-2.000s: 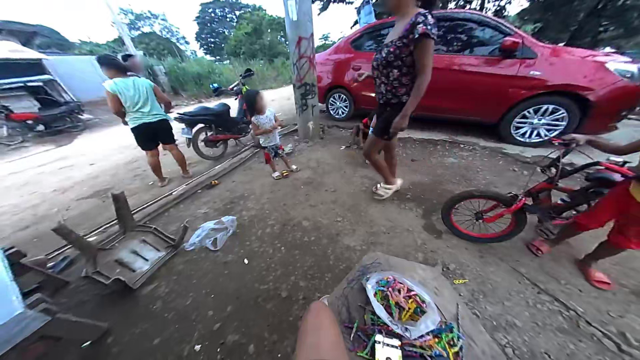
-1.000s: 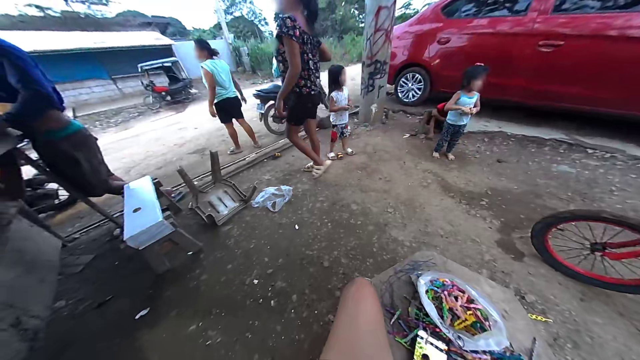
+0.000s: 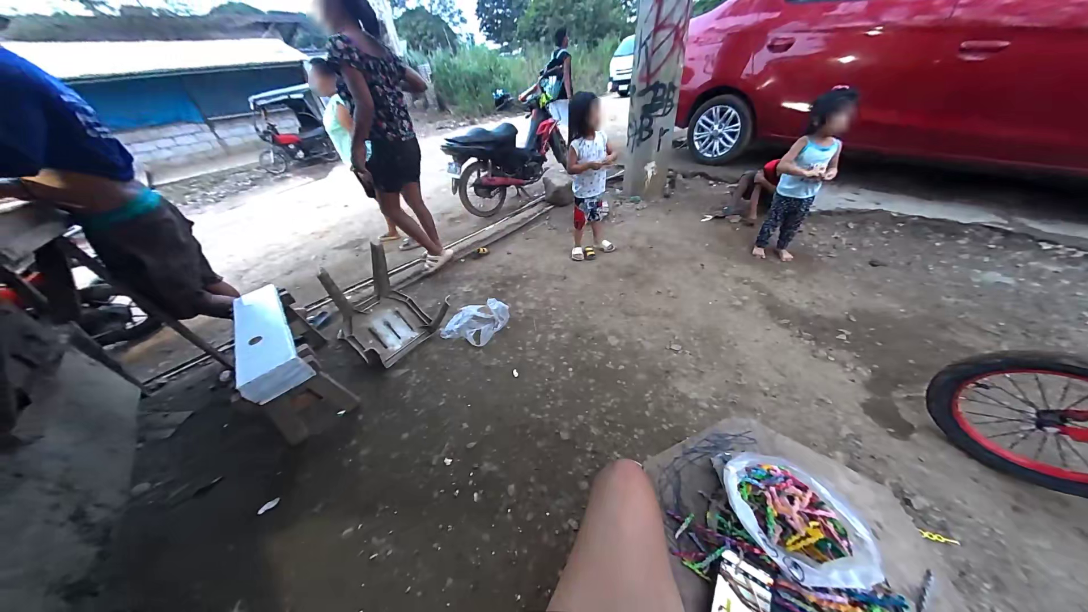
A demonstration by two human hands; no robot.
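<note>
Neither my left hand nor my right hand shows in the head view; what they hold cannot be seen. My bare knee (image 3: 619, 531) rises at the bottom middle. Right of it, a clear plastic bag (image 3: 857, 531) lies open, filled with small multicoloured strips (image 3: 795, 510). More such strips spill around the bag on a flat grey-brown sheet (image 3: 914, 544). A white and dark object (image 3: 741, 585), partly cut off by the lower edge, lies just below the bag. One yellow strip (image 3: 938, 537) is on the ground to the right.
An overturned chair (image 3: 391, 327), a crumpled plastic bag (image 3: 478, 322) and a white box (image 3: 265, 344) on a wooden stand are at left. A bent-over person (image 3: 102, 187) is beyond. Two children stand near a concrete post (image 3: 656, 102) and red car (image 3: 884, 85). A bicycle wheel (image 3: 1020, 421) is right.
The view has swung left. The person in the floral top has walked left, past the child near the post. A rider now shows at the motorcycle.
</note>
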